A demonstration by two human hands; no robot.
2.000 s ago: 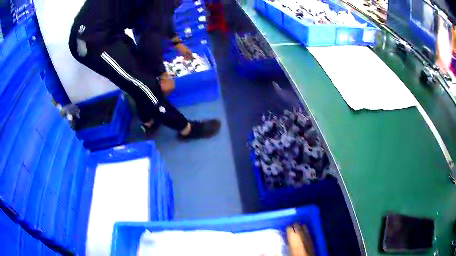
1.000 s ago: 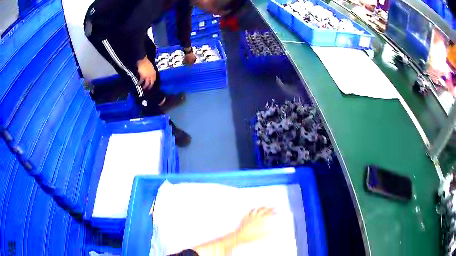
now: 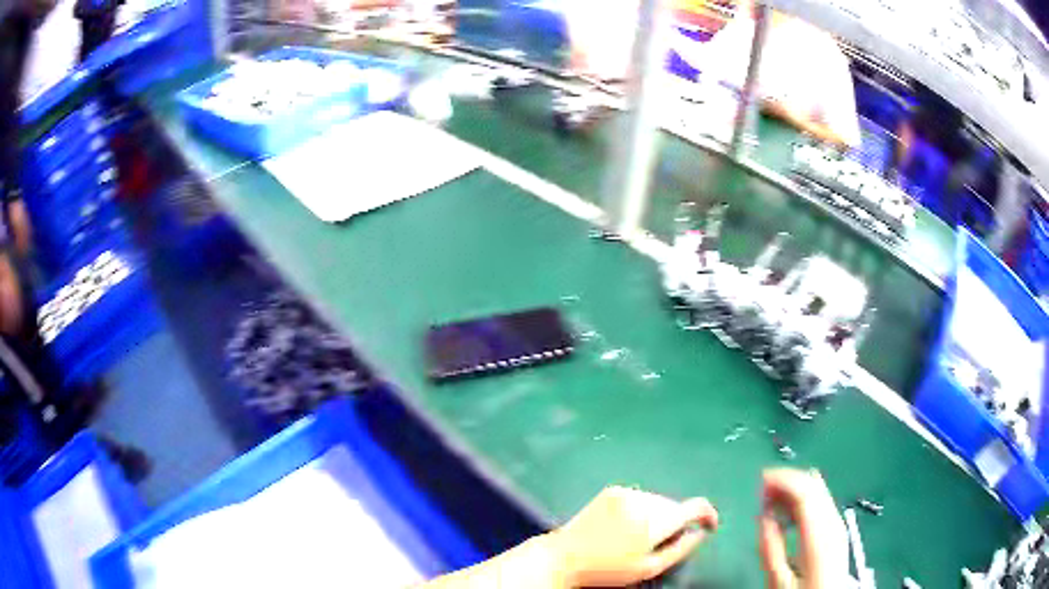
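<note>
My left hand (image 3: 627,535) is over the green bench (image 3: 495,437) near its front edge, fingers curled; whether it holds anything small cannot be told. My right hand (image 3: 802,518) is just right of it, fingers bent and cut off by the bottom edge; its grip cannot be told. The hands are apart. A blue tote (image 3: 380,472) with a white liner sheet (image 3: 288,535) lies at the lower left. White unit assemblies (image 3: 771,311) stand in a row behind the hands, blurred.
A smartphone (image 3: 499,343) lies mid-bench. A white sheet (image 3: 368,167) and a filled blue tote (image 3: 259,104) are at the back left. Another tote (image 3: 978,368) stands at the right. Small scraps lie near the hands. A metal post (image 3: 636,127) rises behind. A person is partly visible at far left.
The view has swung right to the bench. The left hand, earlier over the tote's white liner, is now over the bench. The right hand has come into view.
</note>
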